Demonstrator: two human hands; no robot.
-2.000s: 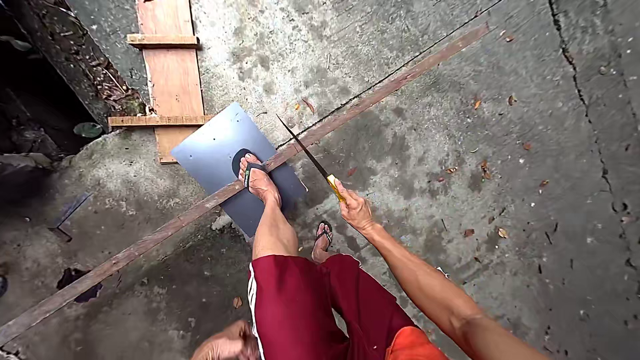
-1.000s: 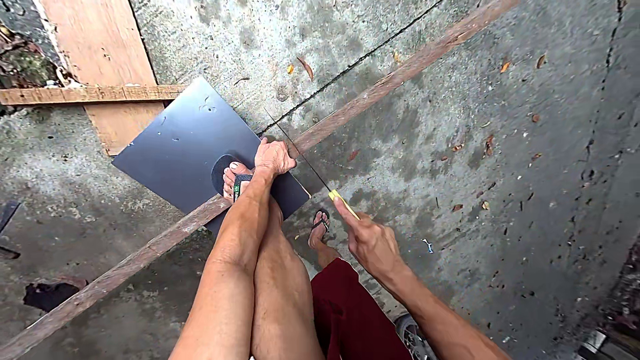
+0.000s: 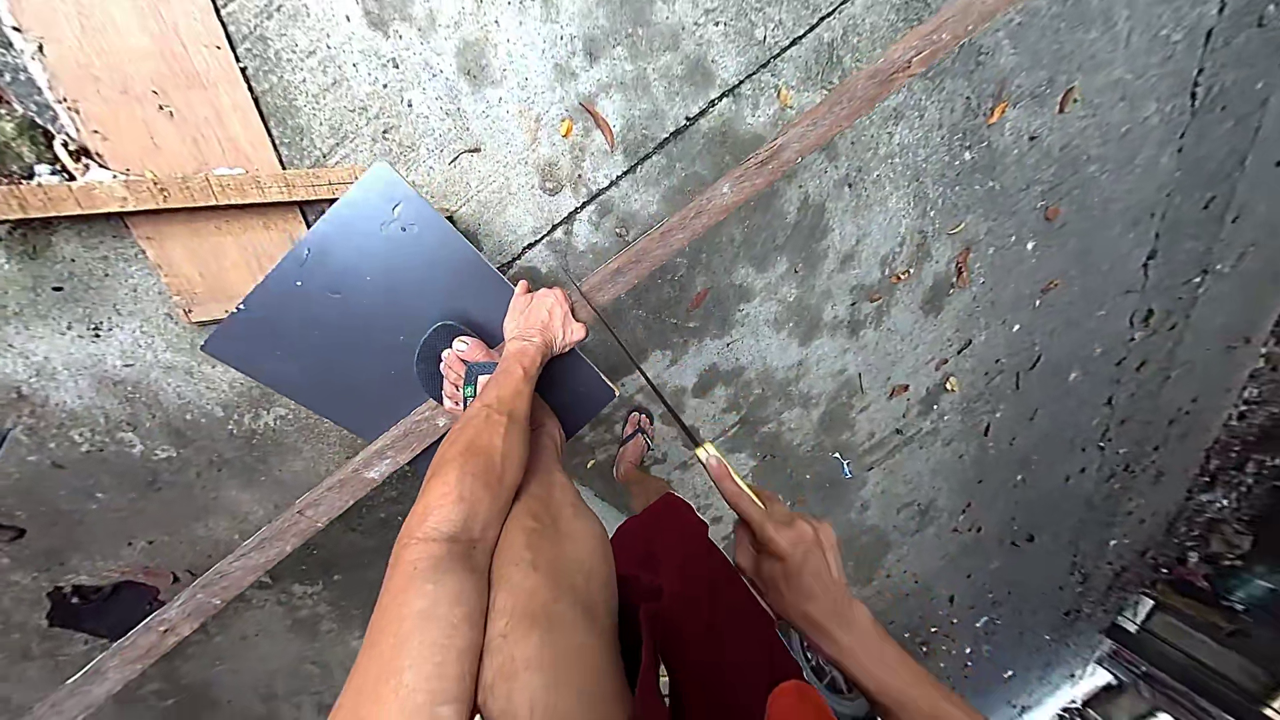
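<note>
A long wooden batten (image 3: 740, 190) lies diagonally across a dark, smooth square panel (image 3: 340, 290). My left hand (image 3: 543, 320) grips the batten near the panel's right edge. Beside it, my foot in a flip-flop (image 3: 440, 362) presses on the batten over the panel. My right hand (image 3: 790, 550) holds a handsaw by its yellow handle (image 3: 728, 472), index finger stretched along it. The saw's thin dark blade (image 3: 640, 368) points up and left, its far part at the batten just right of my left hand. Whether the teeth touch the wood is too fine to tell.
Plywood (image 3: 150, 90) with a wooden crosspiece (image 3: 180, 193) lies at the upper left, partly under the panel. A dark rag (image 3: 100, 608) is on the concrete floor (image 3: 900, 290) at the lower left. My other foot (image 3: 634, 440) stands right of the panel. Clutter (image 3: 1190, 650) fills the lower right corner.
My left hand, low and off the batten two seconds ago, has come down onto it beside my foot. The saw blade has moved to the batten next to that hand. The view has moved closer.
</note>
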